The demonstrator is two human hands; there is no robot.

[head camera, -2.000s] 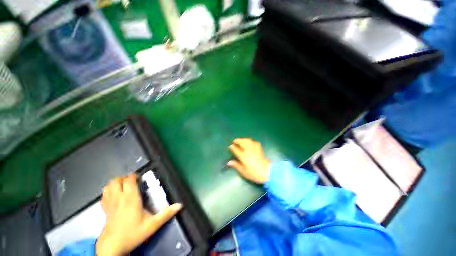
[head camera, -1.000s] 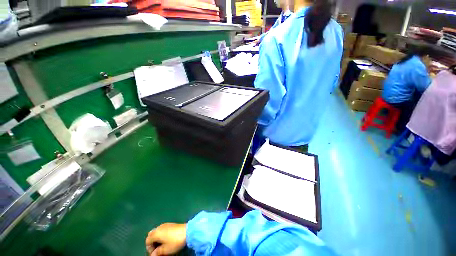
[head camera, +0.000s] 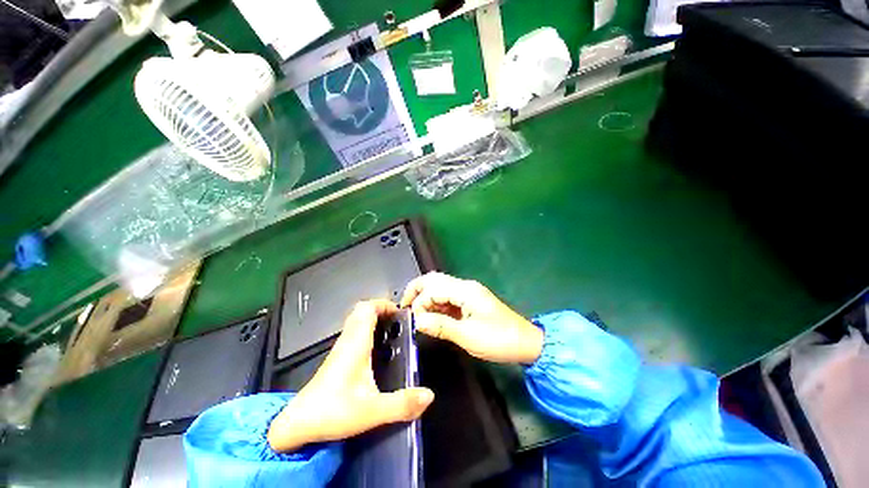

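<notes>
A grey tablet (head camera: 386, 457) is tilted up on its edge above the near pocket of a black foam tray (head camera: 467, 410). My left hand (head camera: 343, 386) grips it across the camera end, thumb on the near side. My right hand (head camera: 476, 319) is at the tablet's top corner, thumb and fingertips close together against the edge; whether a small part is between them cannot be seen. A second tablet (head camera: 348, 291) lies flat in the far pocket, its camera rings at the upper right.
Another tray with tablets (head camera: 208, 372) is at left, beside brown cardboard (head camera: 129, 315). A white fan (head camera: 205, 114), a poster (head camera: 353, 100) and a clear bag (head camera: 467, 164) are along the rail. Tall black stacked trays (head camera: 753, 152) stand right; a pinkish sheet (head camera: 838, 381) is low right.
The view has swung back left from the aisle to the trays. The near tablet, flat under my left hand two seconds ago, is now raised on edge, and my right hand has come to its corner.
</notes>
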